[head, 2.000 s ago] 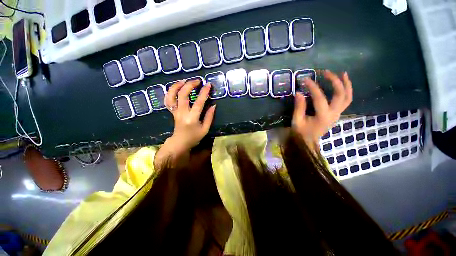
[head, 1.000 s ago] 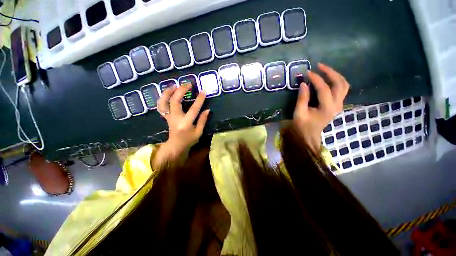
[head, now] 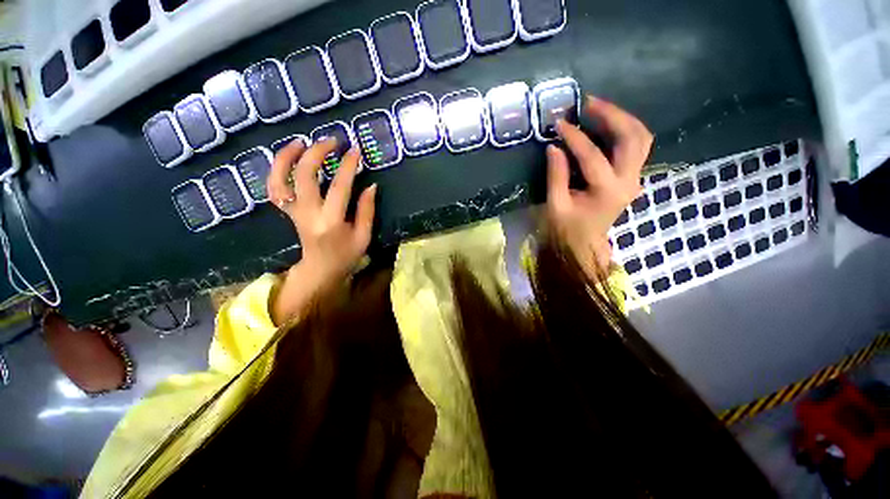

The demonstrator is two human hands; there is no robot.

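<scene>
Two rows of square silver-edged smartwatches lie on the dark green mat. The far row is dark, with one screen glinting white. In the near row, several watches toward the right are bright white, and others to the left show green lines. My left hand has spread fingers over the left-middle of the near row, covering parts of the watches there. My right hand is at the row's right end, a fingertip on the last watch. Neither hand grips a watch.
A white compartment tray with dark watches stands at the far left. A lower white tray full of watches is below the bench edge at right. A pale tray lies far right. A white cable hangs at left. A brown stool stands below.
The view has shifted, so the rows sit higher and further left. A further near-row screen toward the right is now white, and one left of them now shows green lines. My left hand has moved left along the row.
</scene>
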